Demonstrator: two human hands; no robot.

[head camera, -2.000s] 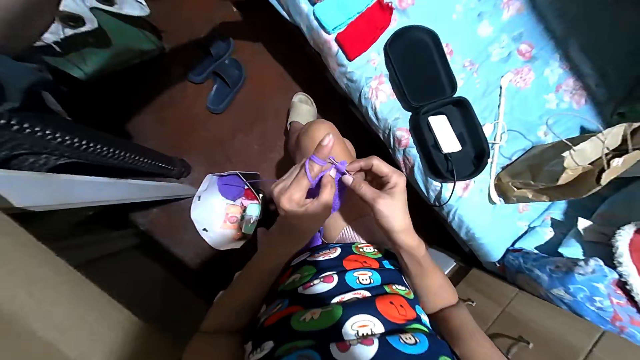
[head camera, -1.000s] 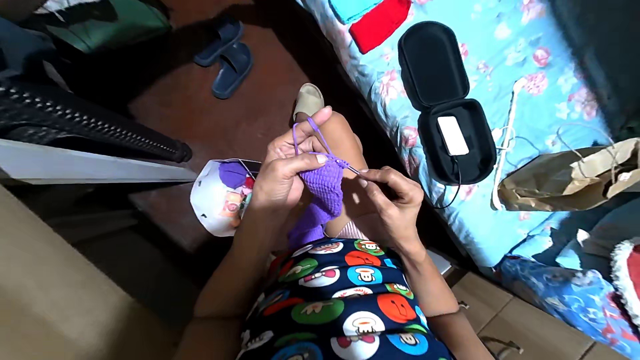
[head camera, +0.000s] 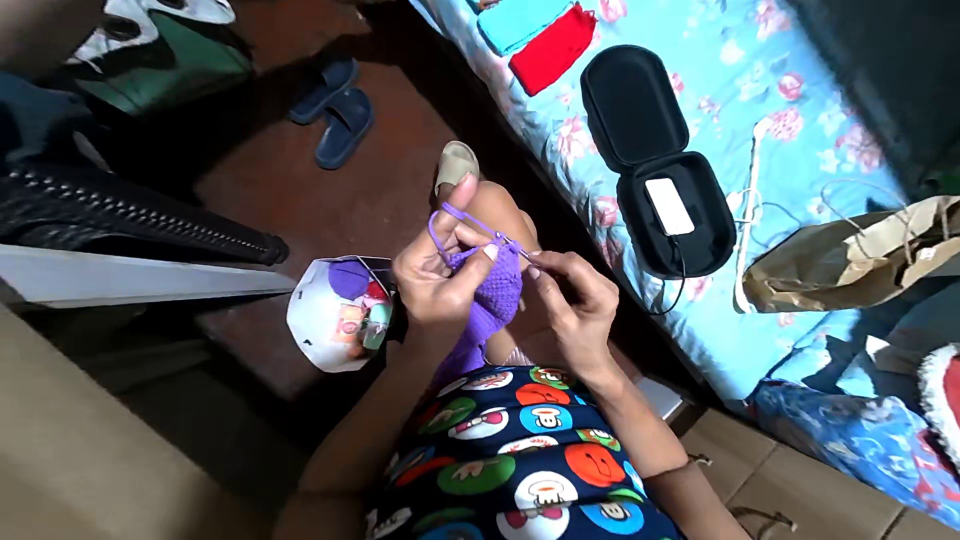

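A purple crocheted piece (head camera: 495,292) hangs between my hands above my lap, its lower part resting against my patterned clothing. My left hand (head camera: 442,281) pinches its upper edge between thumb and fingers, with purple yarn (head camera: 466,215) looped around the raised index finger. My right hand (head camera: 576,300) grips a thin crochet hook (head camera: 523,253), whose tip is at the top edge of the piece by my left thumb. A purple ball of yarn (head camera: 349,280) lies in a white container (head camera: 319,330) to the left, with other small items.
On the flowered bed at right lie an open black case (head camera: 636,112) with a white device (head camera: 670,206), red (head camera: 553,49) and turquoise (head camera: 521,22) knitted pieces, a white strip (head camera: 747,217) and a paper bag (head camera: 817,270). Dark slippers (head camera: 345,127) are on the floor.
The crocheted piece, mostly hidden by my hands two seconds ago, shows between them from one second ago on. My right hand's fingers have shifted slightly around the hook.
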